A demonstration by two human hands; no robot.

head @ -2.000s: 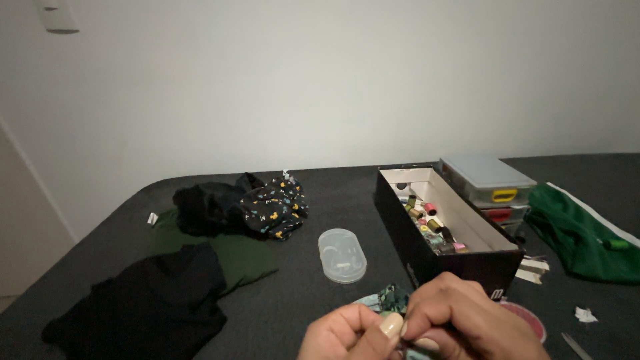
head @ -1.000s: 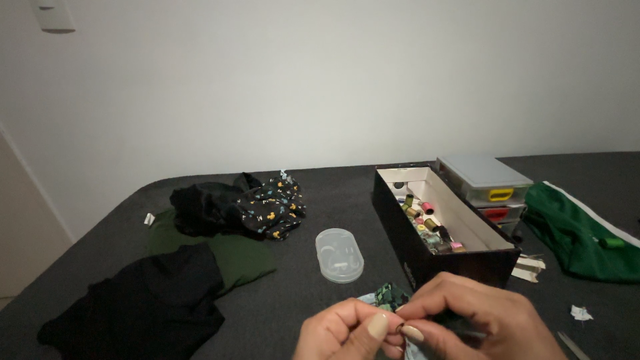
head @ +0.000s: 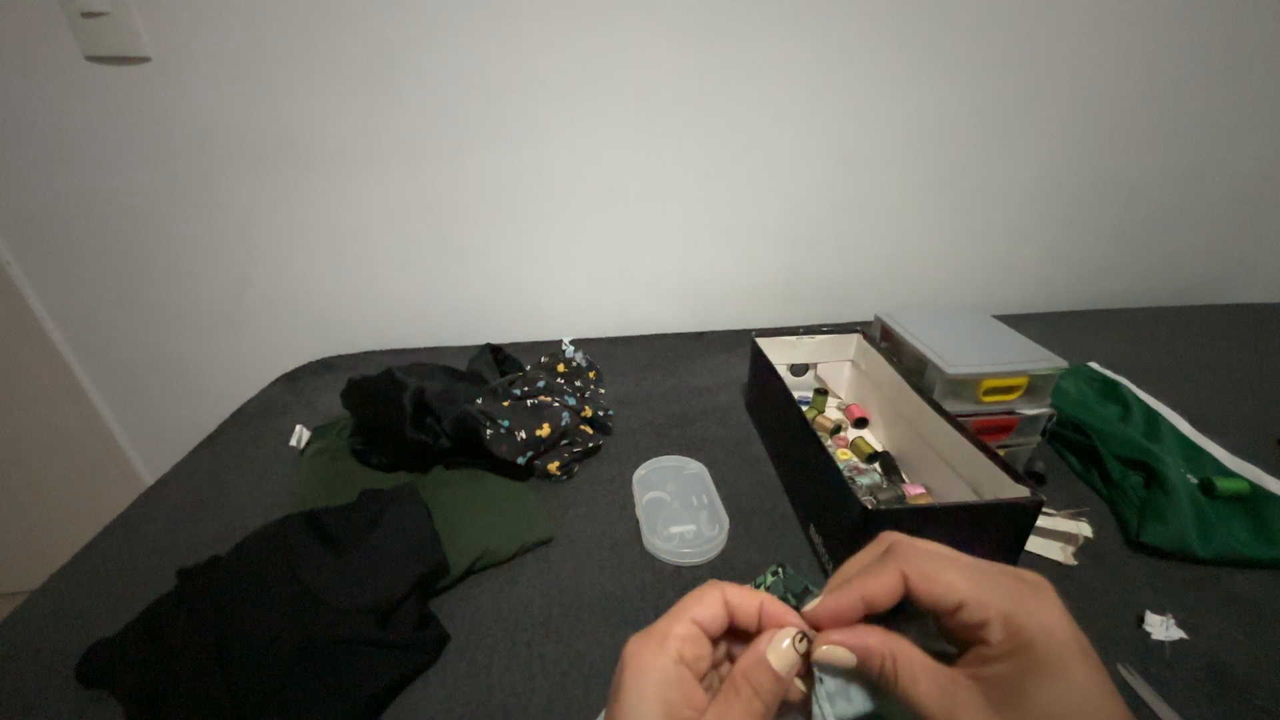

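Note:
Near the bottom edge my left hand [head: 715,650] pinches a green and pale blue patterned fabric [head: 785,585] between thumb and fingers. My right hand [head: 960,620] meets it fingertip to fingertip and grips the same fabric from the right. Whether a needle or thread is between the fingertips cannot be told. A clear oval plastic case [head: 682,510] with small things in it lies just beyond my left hand. Beyond my right hand stands a black open cardboard box [head: 800,470] holding thread spools [head: 862,448] of several colours.
Stacked plastic cases [head: 970,360] with coloured latches stand right of the box. Green cloth [head: 1140,470] with a green thread spool [head: 1225,487] lies farther right, metal blade tips [head: 1145,690] at lower right. Black clothes [head: 290,610], olive cloth [head: 490,515] and printed black fabric [head: 550,420] lie left.
My hands stay together on the fabric at the bottom, with the fingers shifting slightly. The things around them have not plainly moved.

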